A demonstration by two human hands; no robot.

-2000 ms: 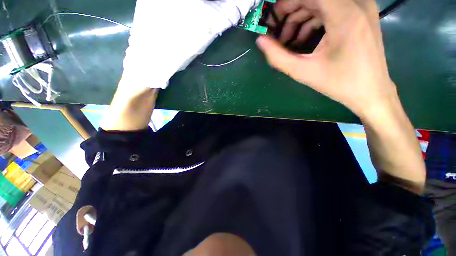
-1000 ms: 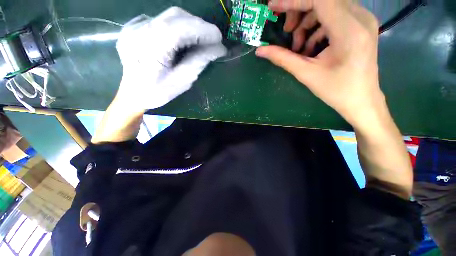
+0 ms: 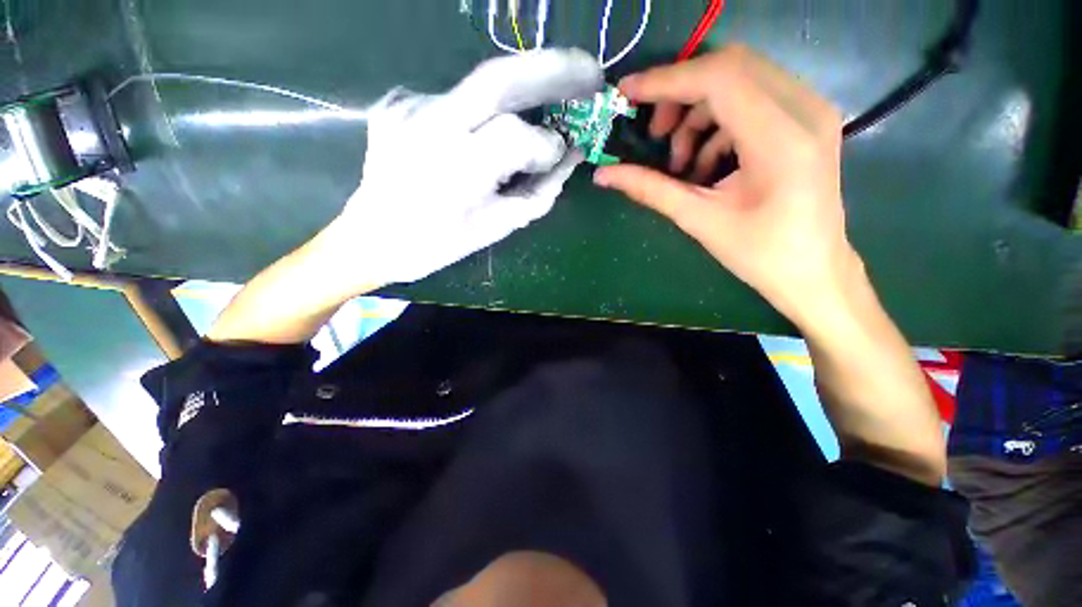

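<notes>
A green circuit board (image 3: pixel 590 123) is held between my two hands above the dark-green bench. My left hand (image 3: pixel 475 172), in a white glove, grips the board's left side with thumb and fingers. My bare right hand (image 3: pixel 742 166) has its thumb and forefinger at the board's right edge. White and yellow lead wires (image 3: pixel 543 26) and red lead wires (image 3: pixel 702 29) run up from the board area to the top edge. A black power cord (image 3: pixel 908 89) runs from behind my right hand to the upper right.
A solder reel (image 3: pixel 53 140) stands at the far left, with a white cord bundle (image 3: pixel 71 225) below it. Solder wire (image 3: pixel 237 84) runs from the reel towards my left hand. Cartons (image 3: pixel 83 486) are at the lower left. Part of another person (image 3: pixel 1020 415) shows at the lower right.
My left hand has moved right and taken hold of the board. The board and my right hand sit lower in view. More lead wires now show at the top.
</notes>
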